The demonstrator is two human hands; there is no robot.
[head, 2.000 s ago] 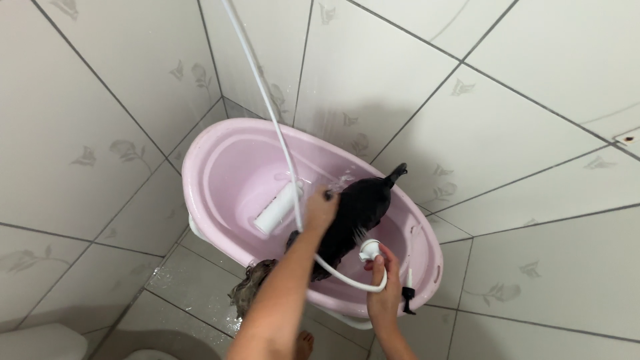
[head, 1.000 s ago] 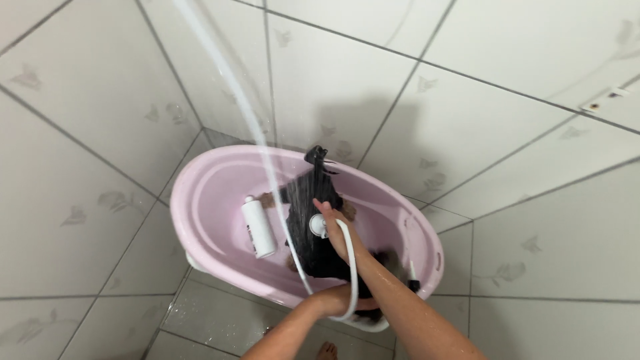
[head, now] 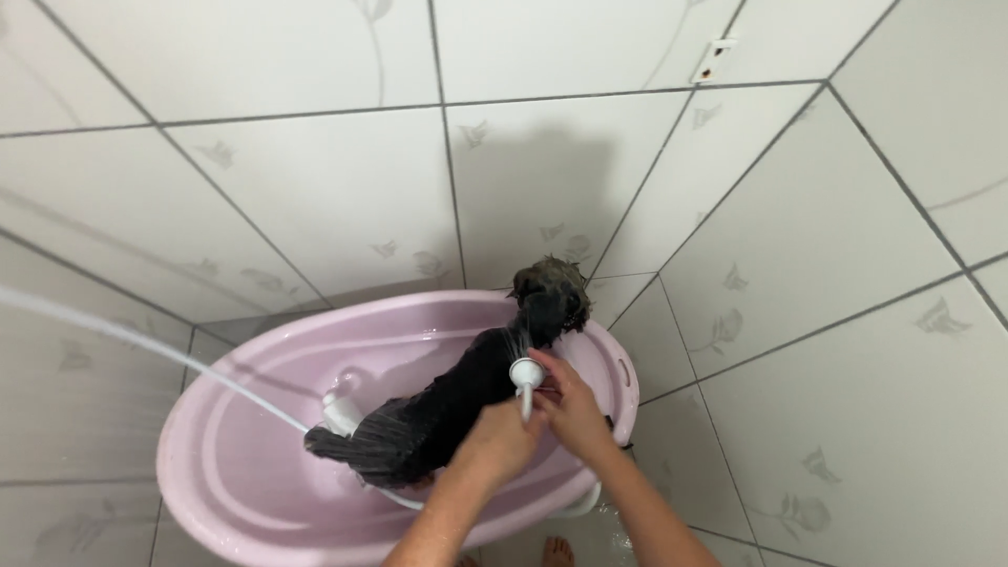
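Note:
A wet black dog (head: 461, 390) stands in a pink plastic baby bathtub (head: 185, 441), its lighter-furred head over the far right rim and its tail toward the left. Water sprays onto its neck from a white hand shower head (head: 527, 372). Both my hands are at the shower head: my right hand (head: 571, 405) is on its right side, and my left hand (head: 504, 441) is at the handle and hose just below. Exactly how the fingers of my left hand close is blurred. A white bottle (head: 341, 414) lies in the tub behind the dog's tail.
The white shower hose (head: 157, 346) runs from the left edge down into the tub. Tiled walls (head: 315, 181) stand close behind and at both sides. A small white wall fitting (head: 714, 61) is at the upper right. Bare feet (head: 557, 551) are on the wet floor tiles.
The dog has turned, its head now at the far right rim instead of the near side. My left hand has come up from the near rim to the shower head. The view has shifted.

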